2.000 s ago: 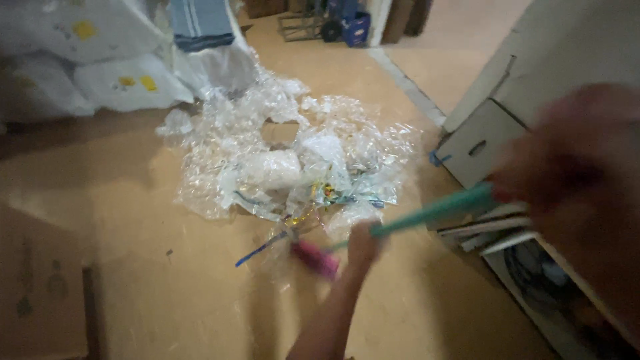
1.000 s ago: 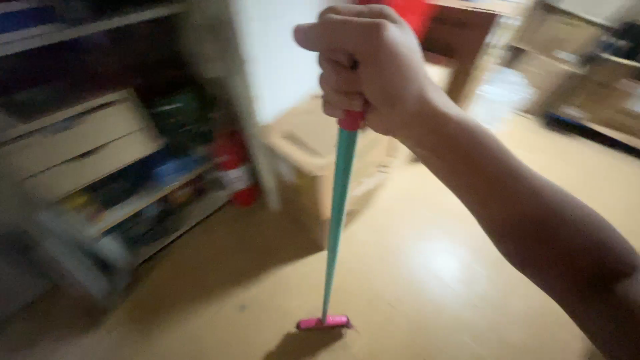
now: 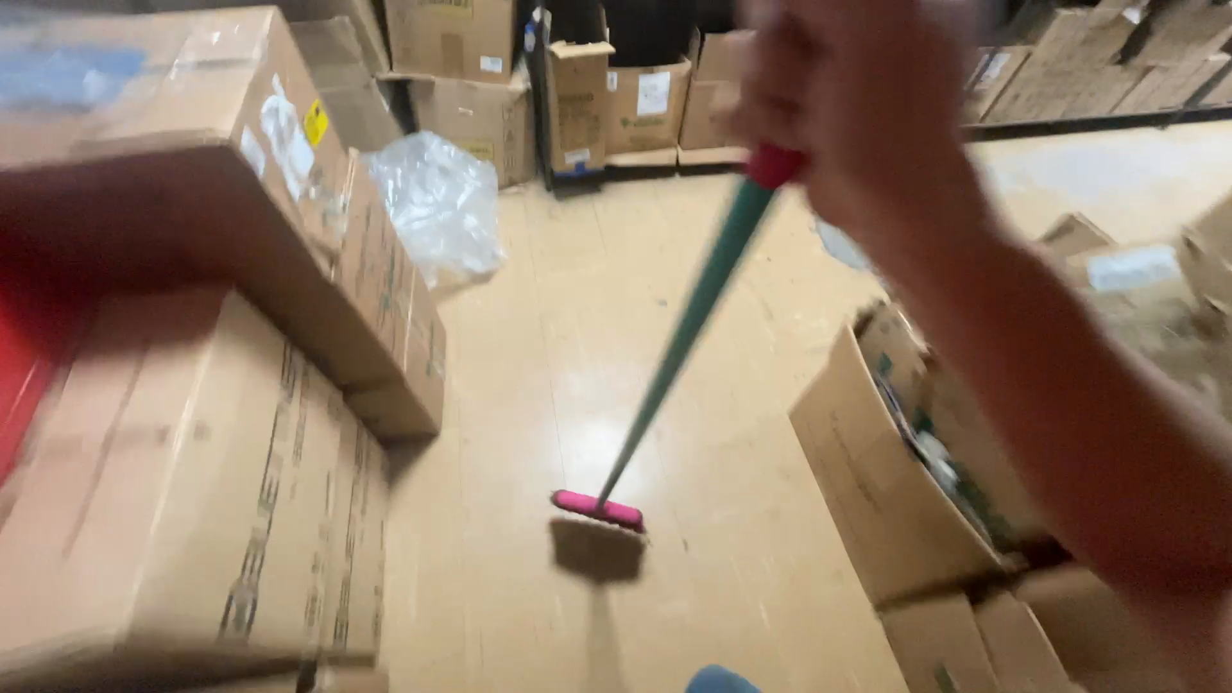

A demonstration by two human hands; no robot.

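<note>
My right hand (image 3: 847, 106), blurred at the upper right, grips the top end of a broom with a green handle (image 3: 688, 332) and a pink cap. The handle slants down and left to the pink broom head (image 3: 597, 509), which sits just over or on the tan floor with a dark shadow below it. My left hand is out of the frame.
Stacked cardboard boxes (image 3: 260, 472) line the left side. An open cardboard box (image 3: 866, 472) with mixed contents stands at the right. A clear plastic bag (image 3: 438, 202) lies by the boxes at the back left. More boxes (image 3: 645, 111) stand along the back.
The view has swung away from the pile of clear plastic wrap, then past shelves, to an aisle between boxes. Two hands were on the broom at first; now only my right hand shows on it.
</note>
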